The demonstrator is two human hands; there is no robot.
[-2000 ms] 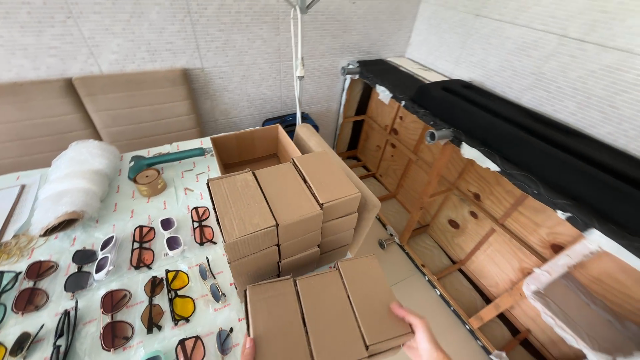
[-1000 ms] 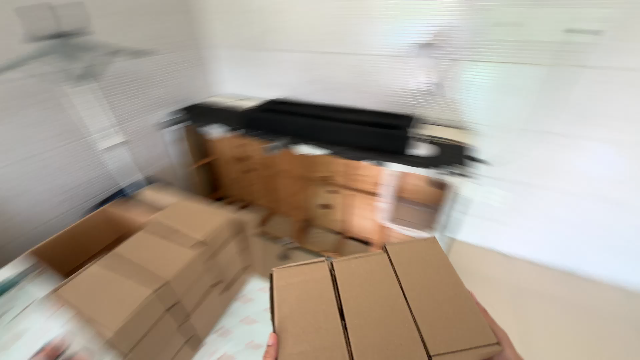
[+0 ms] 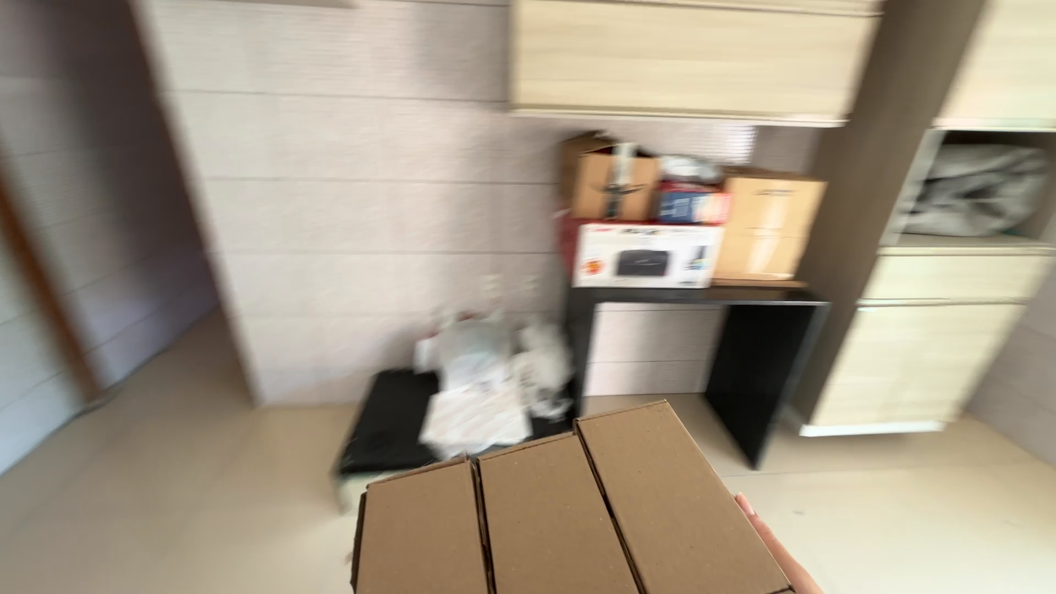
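Three closed brown cardboard boxes stand side by side at the bottom centre of the head view: a left box [image 3: 422, 532], a middle box [image 3: 551, 520] and a right box [image 3: 672, 495]. My right hand [image 3: 774, 540] presses along the outer side of the right box, with only part of its fingers showing. My left hand is out of sight; the left box's outer edge shows no clear fingers. Whether more boxes lie beneath these is hidden.
Ahead, a low black table [image 3: 388, 425] carries plastic bags [image 3: 478, 355]. A black desk [image 3: 734, 404] holds a printer box [image 3: 645, 256] and cardboard cartons [image 3: 767, 223]. Cabinets [image 3: 932, 355] stand at the right, a wall cabinet [image 3: 693, 58] hangs above, and a wall corner [image 3: 239, 355] juts out at left.
The view has swung far from the table of sunglasses and stacked boxes to another part of the room. The three boxes have moved along with my hands; my left hand has left the view.
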